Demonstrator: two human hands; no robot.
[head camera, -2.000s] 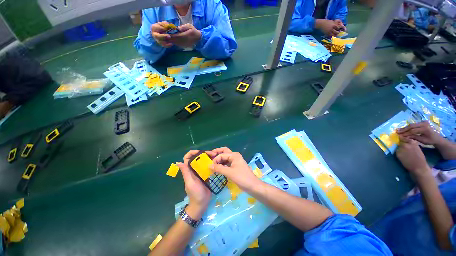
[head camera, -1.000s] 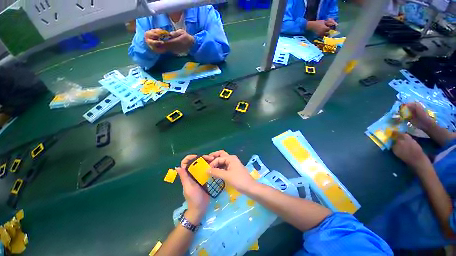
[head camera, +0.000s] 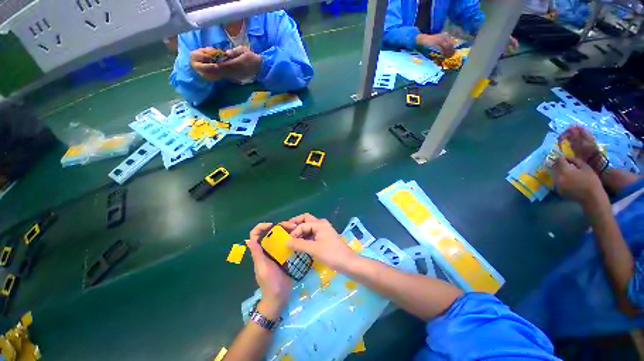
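A black phone front housing (head camera: 299, 266) is held up in front of me, its keypad grid showing at the lower right end. A yellow adhesive sticker (head camera: 276, 244) covers its window area. My left hand (head camera: 267, 271) holds the housing from the left and below. My right hand (head camera: 319, 243) has its fingertips on the right edge of the sticker; they partly hide it. Under my hands lies a pile of used light-blue backing sheets (head camera: 311, 328). A sticker sheet (head camera: 441, 236) with yellow pieces lies to the right.
Housings, some yellow-framed (head camera: 217, 176), lie on the green belt (head camera: 282, 197). A grey post (head camera: 469, 81) stands ahead at right. A neighbour's hands (head camera: 579, 173) work at right; two people sit opposite. Yellow scrap (head camera: 19, 340) lies at left. A socket strip (head camera: 92, 25) hangs overhead.
The housings on the belt have shifted left. The view has shifted slightly. My hands keep nearly the same hold on the housing and sticker. The neighbour's hands at right have moved.
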